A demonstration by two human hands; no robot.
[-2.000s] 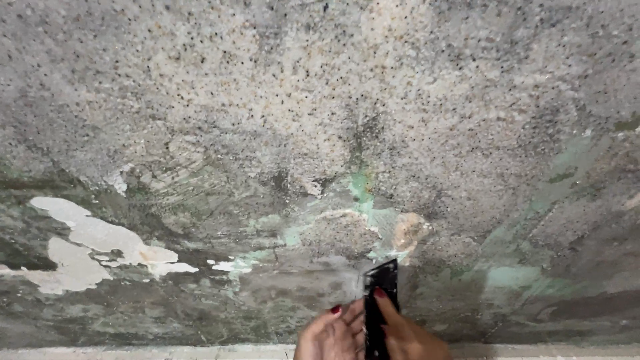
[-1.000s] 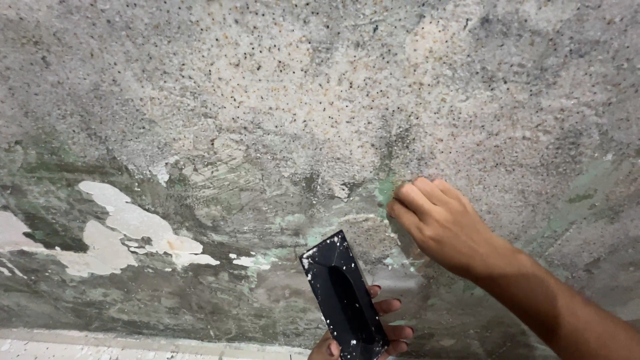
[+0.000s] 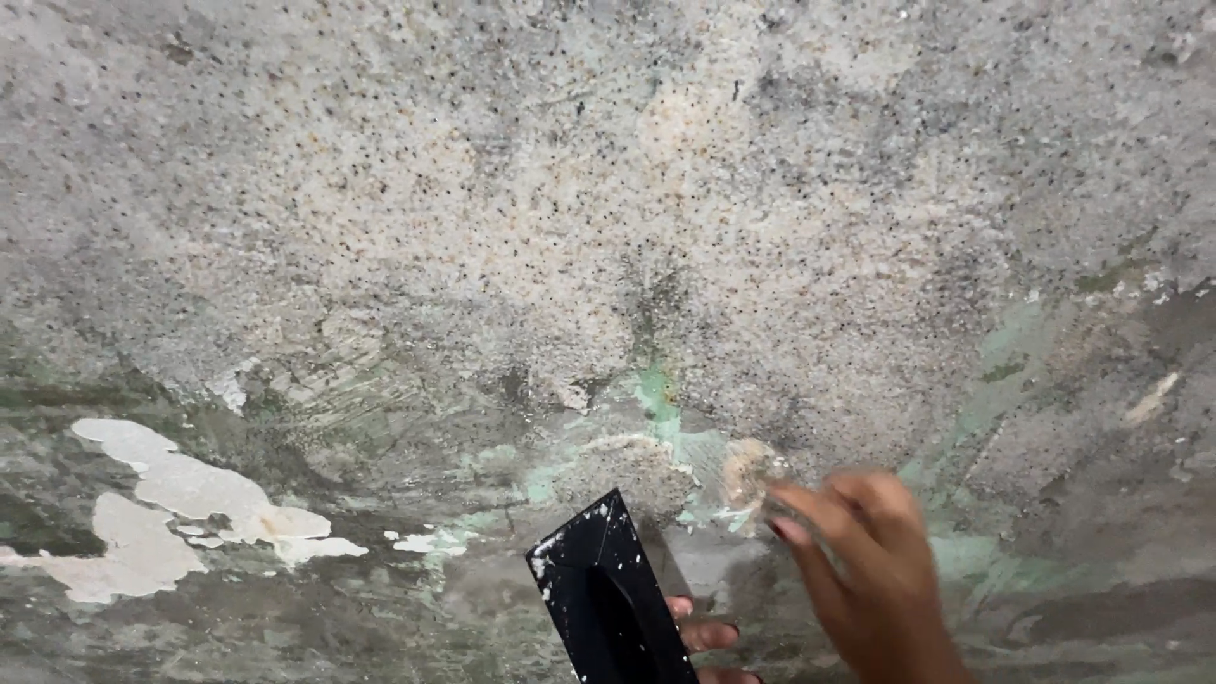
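Note:
A black plastic tool with a recessed face and white specks (image 3: 613,594), perhaps a scraper or its box, rises from the bottom centre of the head view. Fingers of my left hand (image 3: 701,632) show along its right edge, closed around it; the rest of that hand is hidden. To the right, my right hand (image 3: 864,560) is at the wall, thumb and forefinger pinched together beside a beige patch (image 3: 750,470). Whether something small is between those fingertips cannot be told. The wall (image 3: 570,237) is rough, grey and speckled.
Flaked white paint (image 3: 199,484) marks the wall's lower left. Green paint traces (image 3: 655,389) show near the middle, with a pale green streak (image 3: 1007,361) on the right. The lower wall is darker and smoother, with uneven edges.
Two seconds ago both hands were together at the black tool. My right hand then moved off it to the wall, and since one second ago it has moved lower. The tool is now tilted, its broad face showing.

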